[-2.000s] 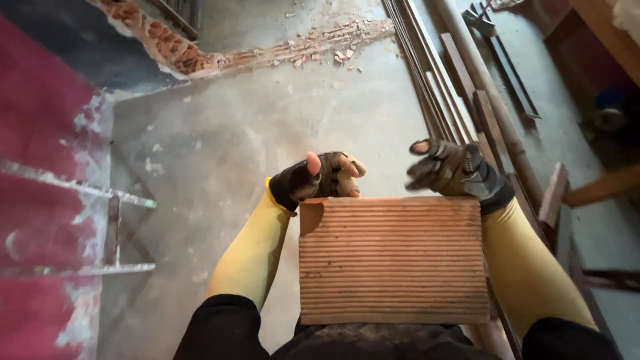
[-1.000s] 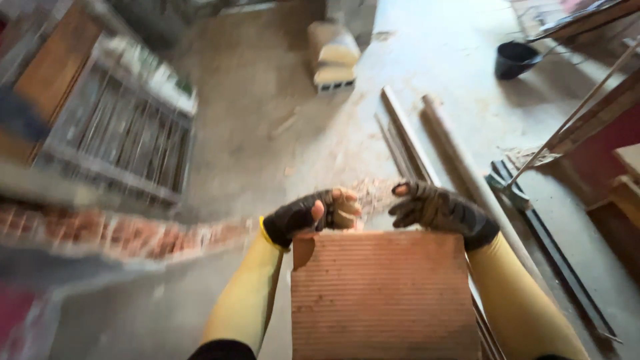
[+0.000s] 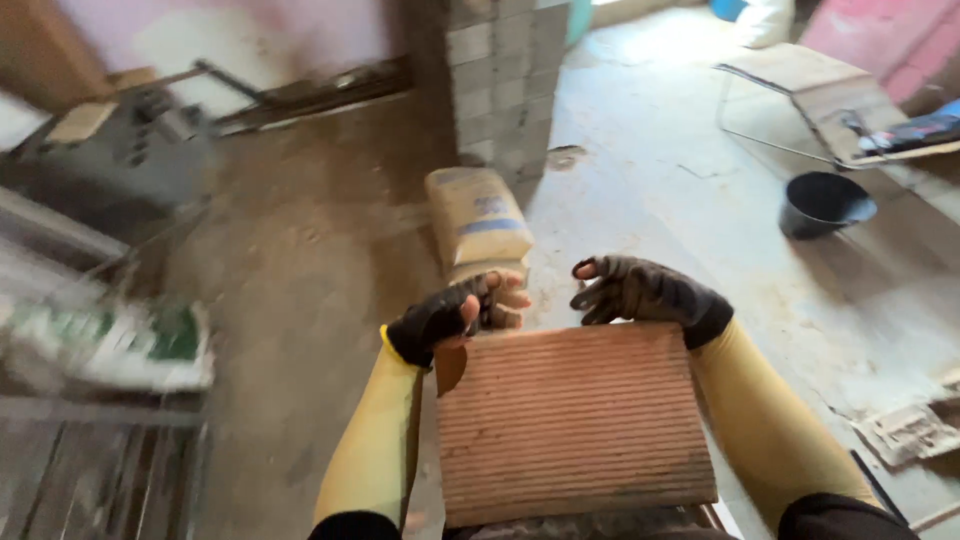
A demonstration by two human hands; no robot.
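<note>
A ribbed red clay block [image 3: 574,420] lies close against my body, with a chipped or darker patch at its upper left corner. My left hand [image 3: 476,307], in a dark fingerless glove, rests at the block's upper left edge with its fingers curled above it. Along the upper right edge is my right hand [image 3: 630,292], also gloved, its fingers bent and spread beyond the edge. Both forearms seem to press in on the block's sides. Neither hand's fingers wrap around the block; its underside is hidden.
Stacked bags [image 3: 480,217] stand on the floor ahead, before a grey block pillar [image 3: 502,90]. A black bucket [image 3: 825,204] and a low table [image 3: 840,90] are to the right. Rubble [image 3: 907,433] lies at lower right, a metal grille [image 3: 90,465] at lower left.
The view has swung widely, from the broken wall base and long bars to the bags, pillar and bucket. Both hands and the clay block keep about the same places relative to each other.
</note>
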